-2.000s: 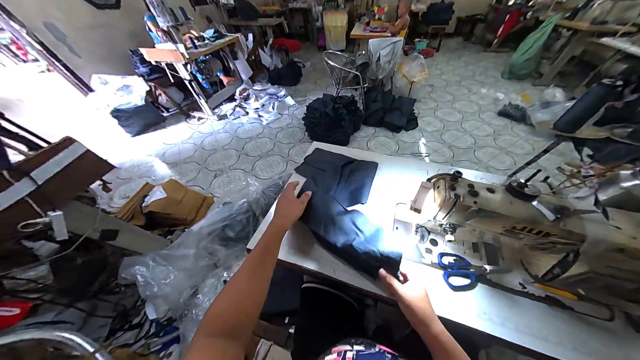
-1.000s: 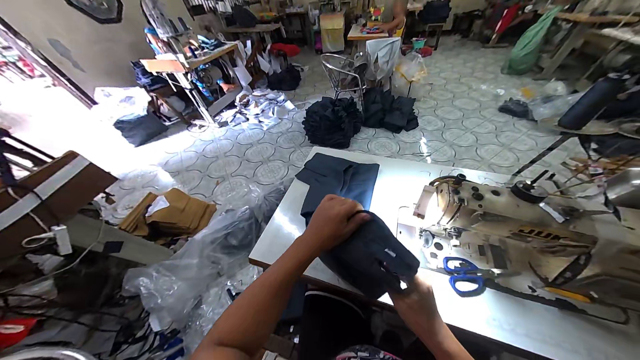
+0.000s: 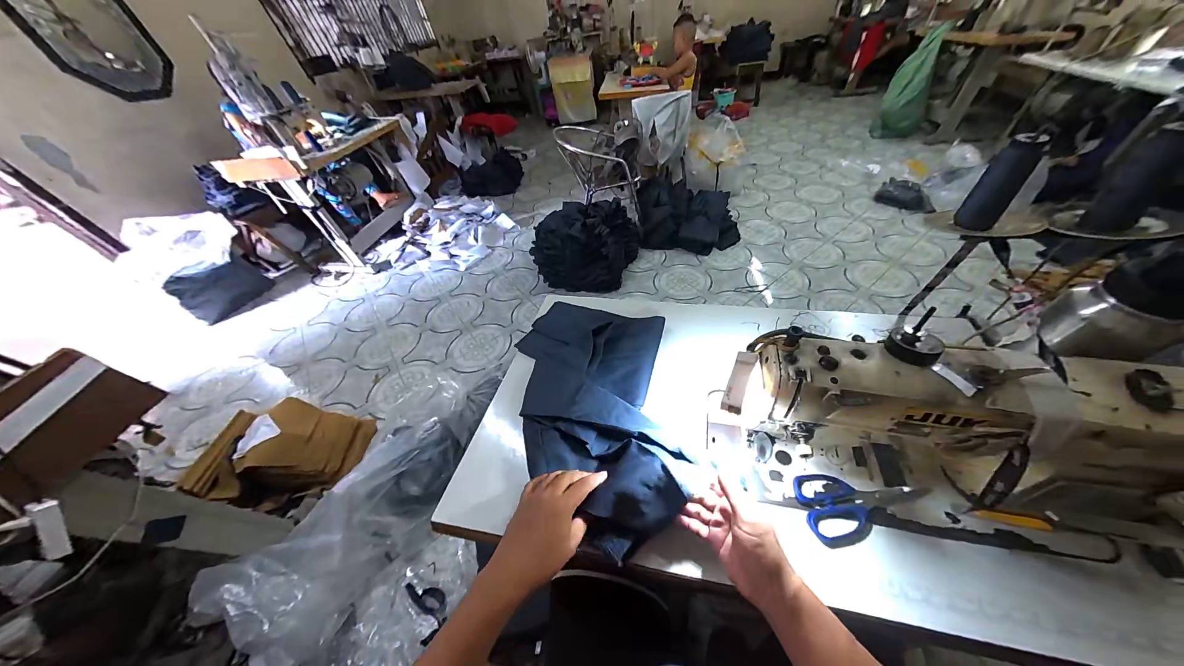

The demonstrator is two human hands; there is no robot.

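Observation:
Dark navy fabric (image 3: 601, 398) lies folded and bunched on the left part of a white sewing table (image 3: 490, 472), its near end at the front edge. My left hand (image 3: 548, 518) rests at the cloth's near left side, fingers bent over it; whether they pinch it is unclear. At the near right side, my right hand (image 3: 726, 527) is palm up, with fingertips close to or touching the cloth. A Juki sewing machine (image 3: 916, 416) stands on the right. Blue-handled scissors (image 3: 837, 509) lie in front of it, to the right of my right hand.
Thread cones (image 3: 1004, 180) stand behind the machine. Clear plastic sheeting (image 3: 342, 555) and folded brown pieces (image 3: 305, 449) are at the left. Dark cloth bundles (image 3: 585, 245) lie on the tiled floor beyond the table, near a metal chair (image 3: 592, 162). A person (image 3: 683, 60) sits farther back.
My left hand has come off the top of the lifted cloth to its near left side. The near part of the cloth, raised and folded over one second ago, now lies bunched lower on the table.

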